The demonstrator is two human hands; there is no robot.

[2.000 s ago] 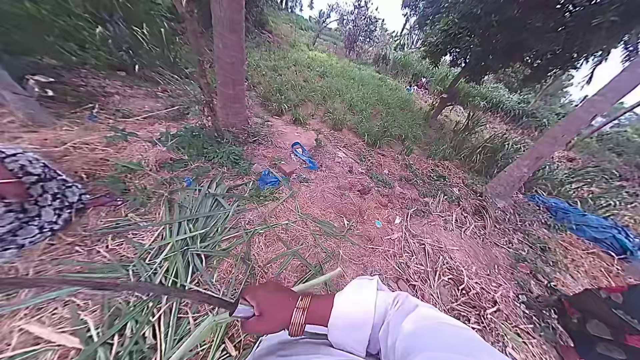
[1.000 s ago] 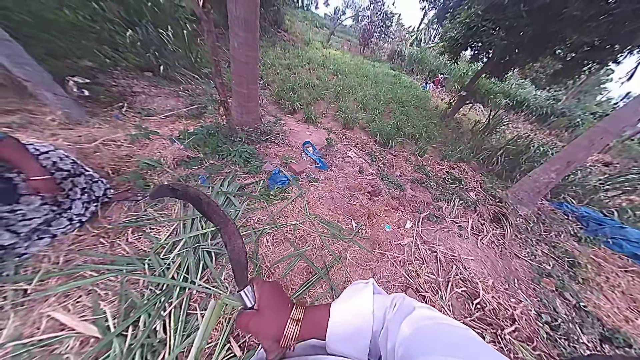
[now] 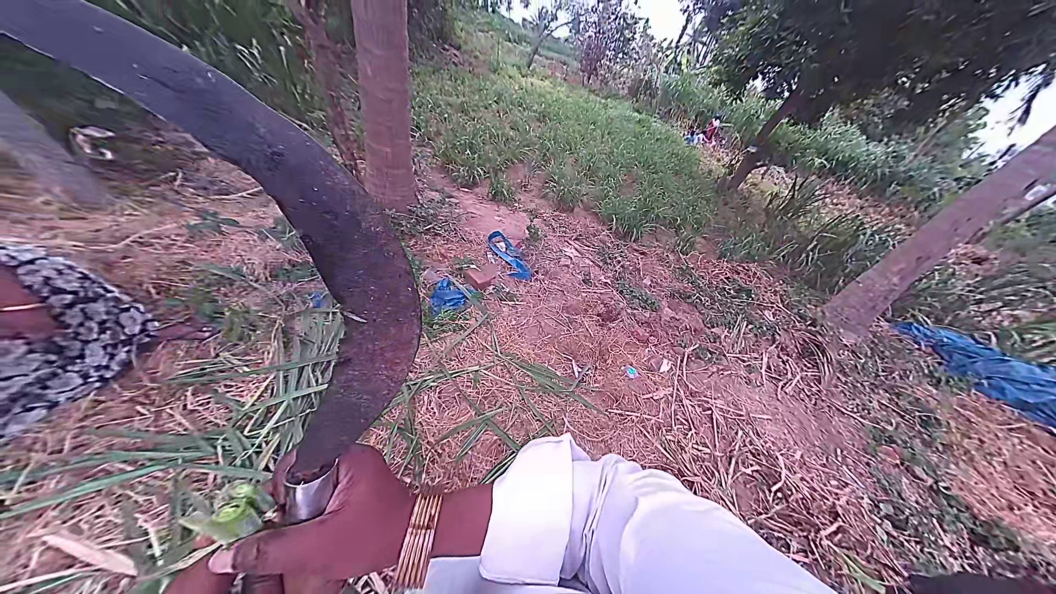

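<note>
My right hand (image 3: pixel 346 524), with gold-coloured bangles at the wrist and a white sleeve, is closed around the handle of a sickle. The dark, curved sickle blade (image 3: pixel 359 272) rises above the metal collar (image 3: pixel 309 495) and reaches the upper left edge, close to the camera. Beside my fingers is a thick green stalk (image 3: pixel 231 518). At the bottom edge, skin that appears to be part of my left hand (image 3: pixel 202 575) shows below the stalk; its fingers and grip are hidden. Long cut green leaves (image 3: pixel 305 363) lie on the straw behind the blade.
At the left sits a person in a black-and-white patterned garment (image 3: pixel 74 330). Tree trunks (image 3: pixel 384 107) and a leaning trunk (image 3: pixel 940 239) stand farther back. Blue plastic (image 3: pixel 448 297), a blue strap-like item (image 3: pixel 510 254) and a blue sheet (image 3: pixel 990 367) lie on the ground.
The sickle blade, low and pointing left at first, has swung upward and now looms close to the camera. My right hand has kept hold of it throughout.
</note>
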